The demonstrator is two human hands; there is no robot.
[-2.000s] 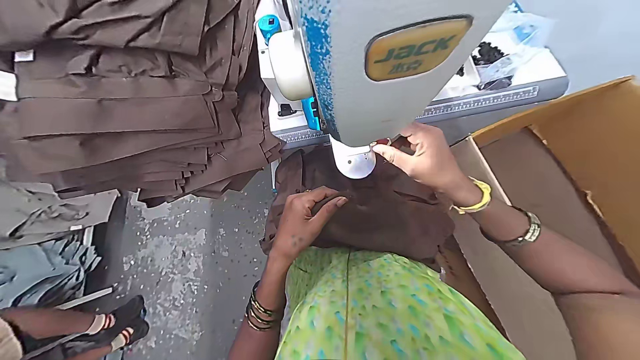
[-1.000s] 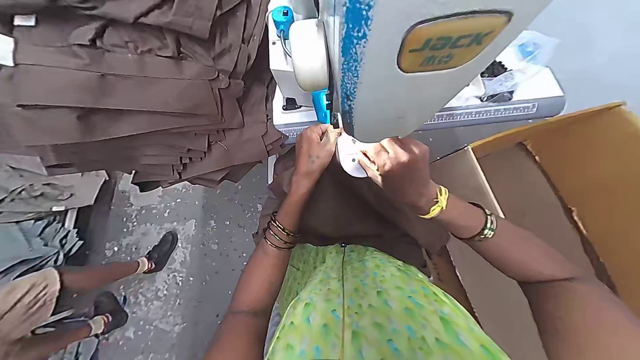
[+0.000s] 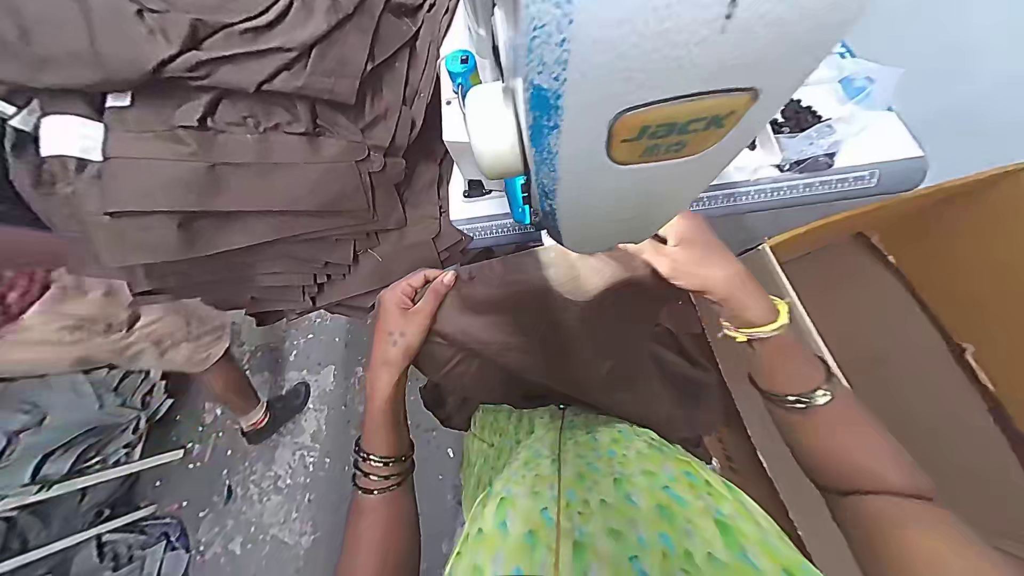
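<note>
A piece of dark brown fabric (image 3: 544, 336) is stretched between my two hands, close below the head of a white and blue Jack sewing machine (image 3: 640, 64). My left hand (image 3: 412, 320) pinches its left upper edge between thumb and fingers. At the right, beside the bottom of the machine head, my right hand (image 3: 696, 256) grips the fabric's upper right edge. A pale patch shows through or on the cloth near its top. The machine's needle area is hidden behind the head.
Layered brown garments (image 3: 240, 184) are heaped at the upper left. An open cardboard box (image 3: 872, 352) stands at the right, below a table edge with a ruler strip (image 3: 792, 190). Grey cloth (image 3: 72, 424) lies lower left. Another person's leg and shoe (image 3: 280, 412) are at the left.
My hands, close together at the machine a second ago, are now apart, with the brown fabric spread between them. The other person's leg has moved.
</note>
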